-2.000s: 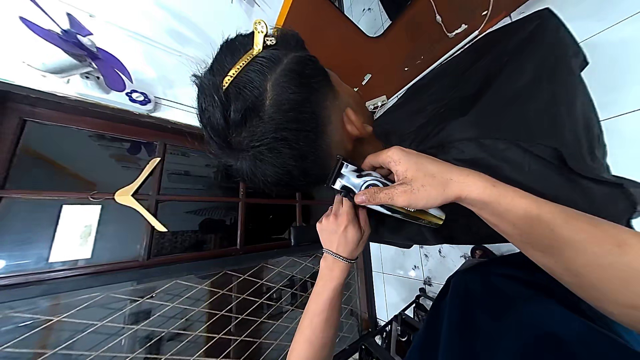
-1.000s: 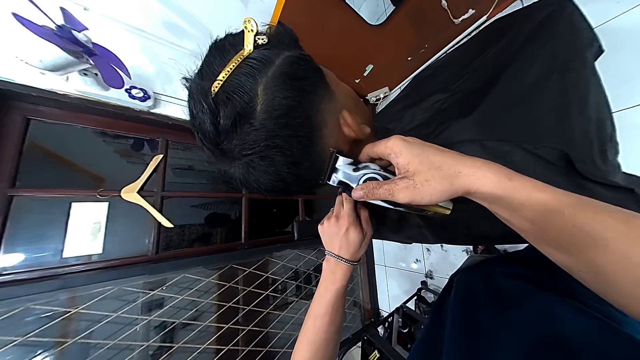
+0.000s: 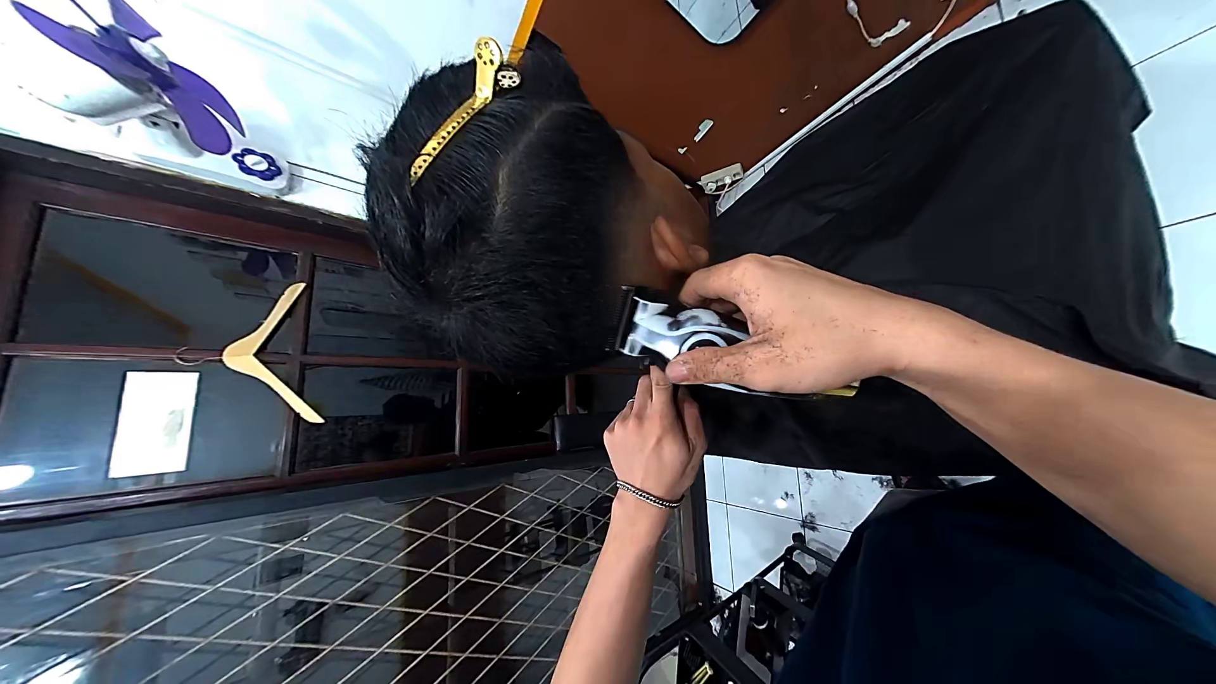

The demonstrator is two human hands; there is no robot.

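The picture is turned sideways. My right hand (image 3: 798, 328) grips a silver and black hair clipper (image 3: 679, 332), thumb along its lower side. Its toothed blade lies against the short dark hair at the back of a seated person's head (image 3: 532, 218), behind the ear. My left hand (image 3: 655, 437), with a beaded bracelet, has its fingertips at the clipper's head, close to my right thumb; their exact hold is partly hidden. A gold hair clip (image 3: 451, 138) holds the longer hair on top. A black barber's cape (image 3: 959, 190) covers the person's body. Loose cut hairs cling to my right hand.
A purple-bladed fan (image 3: 157, 71) is at the upper left. A wooden hanger (image 3: 256, 361) hangs at a dark-framed window. A brown panel with a mirror (image 3: 717, 14) and a power socket (image 3: 722, 179) lies beyond the head. Black metal racking (image 3: 750, 617) stands at the bottom.
The clipper, in my right hand, has moved slightly upward along the person's head, away from the cape. My left hand's fingertips have stayed at the clipper's head.
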